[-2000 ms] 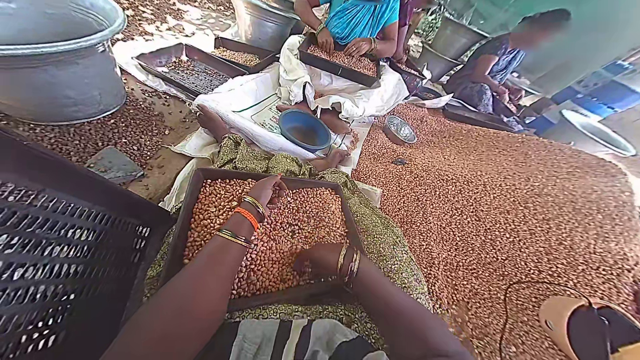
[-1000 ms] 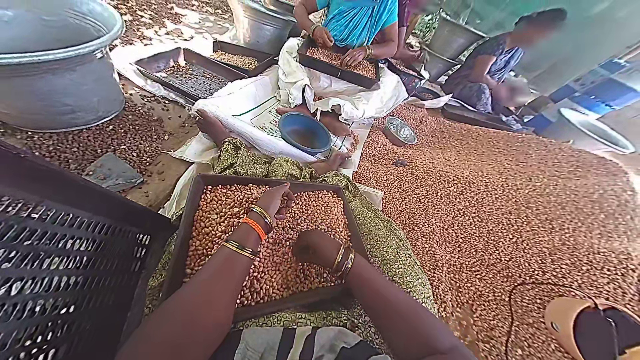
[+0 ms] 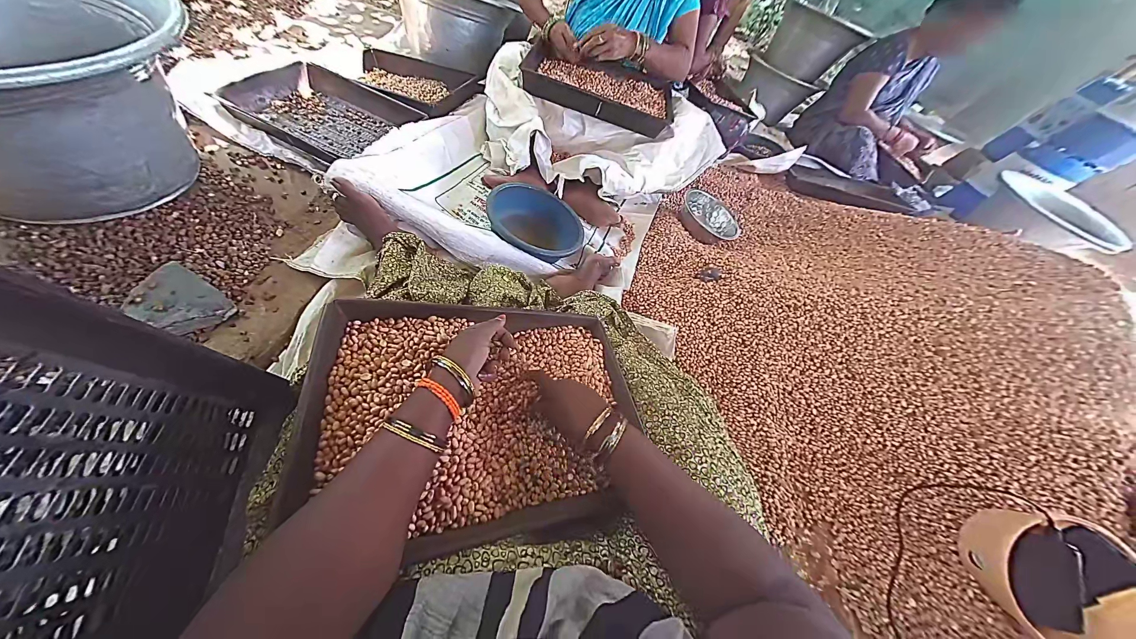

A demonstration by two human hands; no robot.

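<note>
A dark rectangular tray [image 3: 461, 311] lies across my lap on green patterned cloth, filled with reddish-brown nuts or seeds [image 3: 382, 355]. My left hand [image 3: 482, 346], with orange and gold bangles at the wrist, is over the upper middle of the tray, its fingers bent at the nuts. Just right of it, my right hand [image 3: 568, 404] reaches into the nuts with fingertips pointing left. The two hands are close but apart. Whether either one pinches a nut is too small to tell.
A black slotted crate [image 3: 124, 444] stands at the left below a metal tub [image 3: 89, 133]. A blue bowl [image 3: 534, 222] and a metal bowl [image 3: 710, 216] sit ahead. A large nut pile [image 3: 887, 355] spreads right, near a tan object [image 3: 1021, 550]. Co-workers sit beyond with trays.
My right hand has moved up the tray from its lower right, nearer my left hand. The left hand has stayed around the tray's upper middle.
</note>
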